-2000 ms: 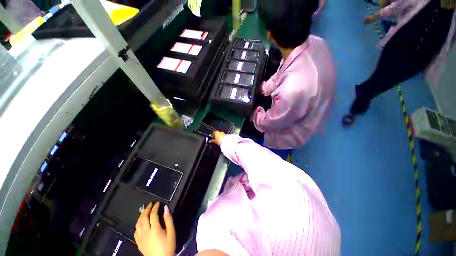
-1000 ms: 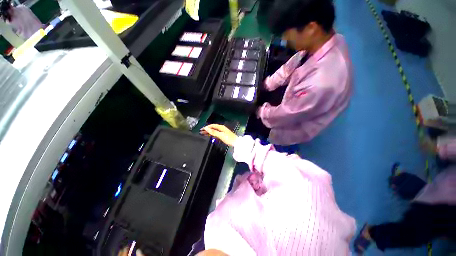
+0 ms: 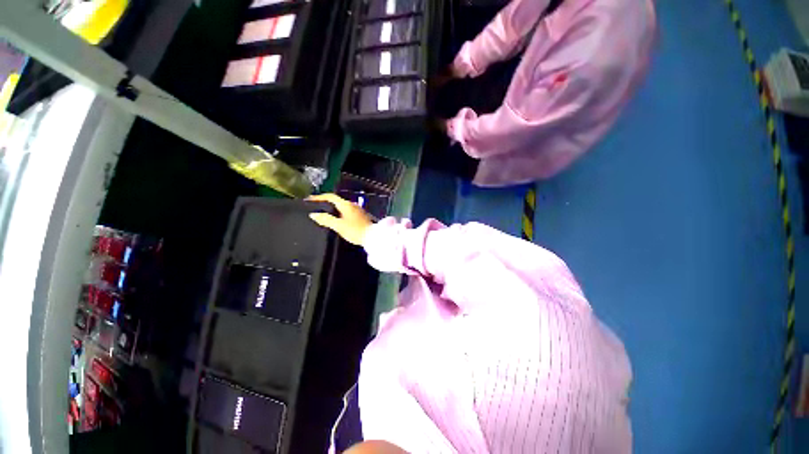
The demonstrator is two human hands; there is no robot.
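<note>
A black foam tray (image 3: 266, 350) lies before me with two phones in its slots, an upper one (image 3: 282, 294) and a lower one (image 3: 241, 415), each with a small lit white logo. The tray's other visible slots are bare. My right hand (image 3: 344, 222) is at the tray's far right corner, fingers apart, with nothing seen in it. Two dark phones, a farther one (image 3: 373, 168) and a nearer one (image 3: 365, 202), lie just beyond that hand by the green bench edge. My left hand is not in view.
A pale post (image 3: 177, 120) with yellow tape slants above the tray's far end. Beyond are a tray of lit phones (image 3: 388, 124) and stacked trays with white-and-red screens (image 3: 266, 102). A person in pink (image 3: 559, 97) is at the far right. Blue floor (image 3: 692, 266) lies right.
The view has shifted, showing more of the near tray. My left hand has gone from the lower slot and out of view. My right hand has drawn back from the loose phones to the tray corner.
</note>
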